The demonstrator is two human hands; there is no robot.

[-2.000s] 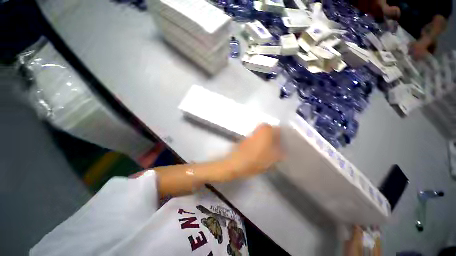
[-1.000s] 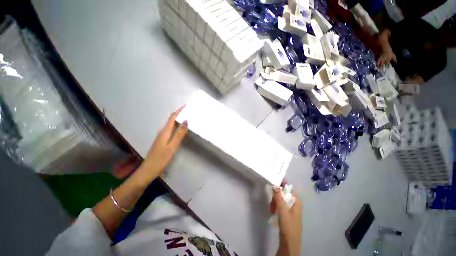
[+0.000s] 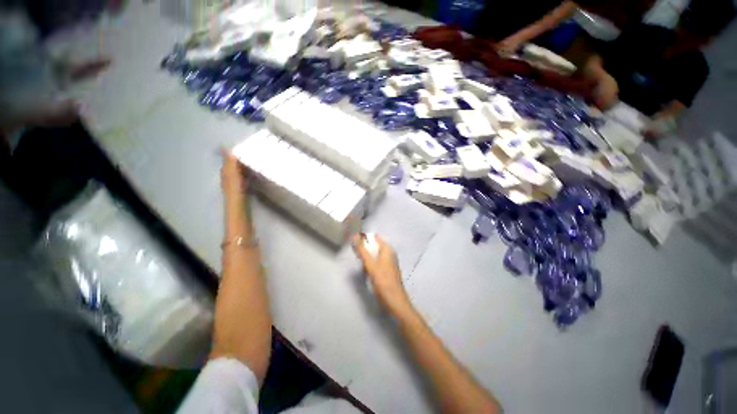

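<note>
A long row of closed white cartons [image 3: 299, 184] lies against the near side of a stacked block of white cartons [image 3: 327, 133]. My left hand [image 3: 233, 171] is at the row's left end, fingertips against it; its grip is partly hidden and blurred. My right hand [image 3: 378, 257] is beside the row's right end, fingers closed around a small white piece [image 3: 371, 244]. I cannot tell whether this hand touches the row.
Heaped blue-violet bottles [image 3: 566, 271] and loose white cartons [image 3: 509, 149] lie beyond. A black phone [image 3: 663, 365] is at right. Plastic-wrapped white packs [image 3: 133, 283] are below the table edge at left. Another person's hand [image 3: 600, 85] is across the table. A carton stack [image 3: 699, 182] stands far right.
The row has moved away from me and to the left, up against the block. Both hands moved with it. The view has shifted, showing more of the heap's left side.
</note>
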